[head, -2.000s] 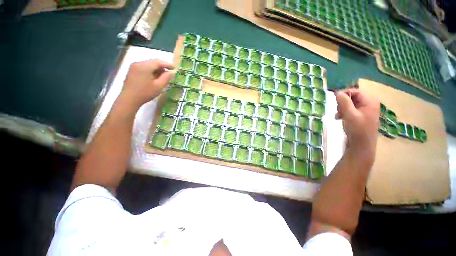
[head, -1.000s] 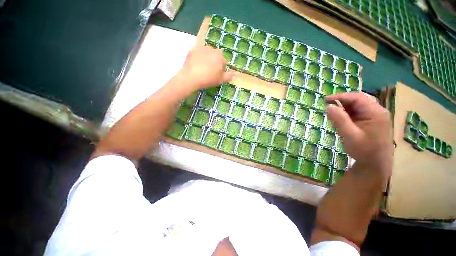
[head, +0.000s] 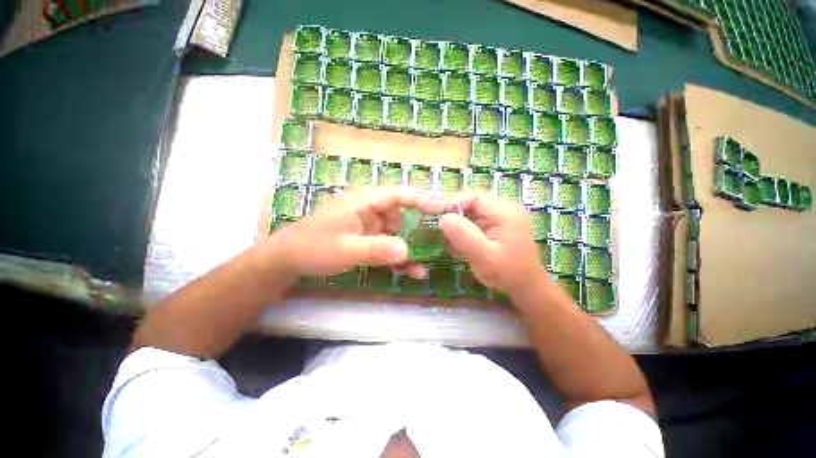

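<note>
A green square piece [head: 422, 236] is held up between my hands, over the near part of the board layout. My left hand [head: 353, 237] grips it at its left edge with thumb and fingers. My right hand [head: 490, 234] is at its right edge, with a fine light line, perhaps a thin pin or wire, between its fingertips. The board layout [head: 544, 159] lies below in close rows on a brown cardboard sheet [head: 385, 143], which shows bare in a gap in one row. My hands hide part of the near rows.
A white pad [head: 215, 152] lies under the cardboard. At right, a cardboard stack [head: 747, 277] carries a small cluster of green squares [head: 738, 170]. A shiny wrapped bar [head: 215, 25] lies at far left; full sheets of boards [head: 769, 40] lie at far right.
My left hand has moved from the gap back to the front centre and now holds a green piece. My right hand has come in from the right to meet it. The bare gap is wider.
</note>
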